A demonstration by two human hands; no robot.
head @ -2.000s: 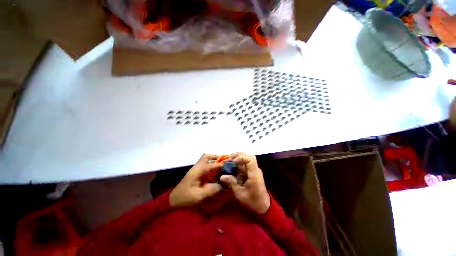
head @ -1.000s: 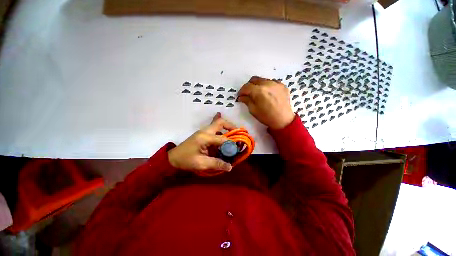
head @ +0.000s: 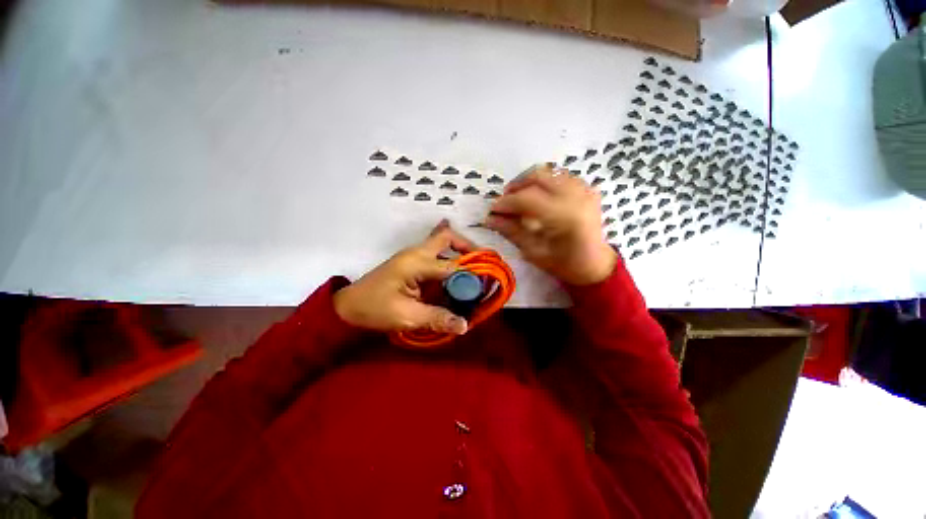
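Observation:
My left hand point(head: 398, 291) holds a coiled orange cord point(head: 494, 272) at the table's front edge. The cord's dark round plug point(head: 464, 287) faces up in the middle of the coil, between my left thumb and fingers. My right hand point(head: 555, 221) is above the table, up and right of the coil, slightly blurred. Its thumb and fingertips pinch a tiny dark sticker point(head: 479, 224), apart from the plug. Small dark stickers point(head: 426, 180) lie in short rows beyond my left hand, and a dense slanted block of stickers point(head: 701, 167) lies to the right.
A brown cardboard flap point(head: 569, 22) lies at the table's back. A grey-green basket point(head: 902, 117) stands at the far right. A dark seam crosses the white table point(head: 203, 152). An open brown box point(head: 741, 405) is below the table edge at right. Something orange-red point(head: 102, 365) is below at left.
My right hand has lifted from the sticker rows and moved slightly right and toward me, with a sticker in its fingertips. My left hand still holds the coil. Earlier, both hands were at the plug.

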